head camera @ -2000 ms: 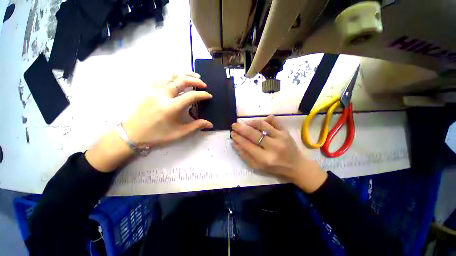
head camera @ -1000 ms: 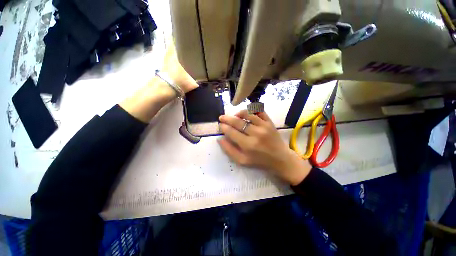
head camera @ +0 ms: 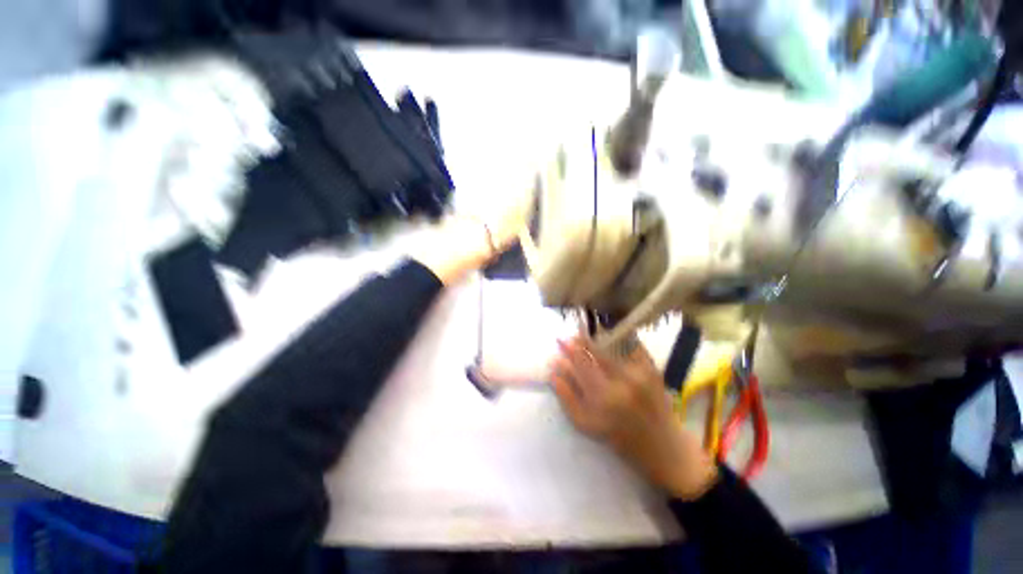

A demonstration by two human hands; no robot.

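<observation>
The view is blurred. A small black piece shows beside the cream sewing machine head, partly covered by my left wrist and the machine. My left hand reaches behind the machine head; its fingers are hidden, so I cannot tell what they hold. My right hand lies on the table just in front of the needle end. Its fingertips are partly under the head, and no piece shows clearly in it.
Scissors with yellow and red handles lie right of my right hand, beside a black strip. A black heap and a separate black rectangle lie left. A blue crate is below.
The view has tilted up and shows more of the far table. My left hand has gone from the piece to behind the machine head. The black piece has moved away from the needle area, backward.
</observation>
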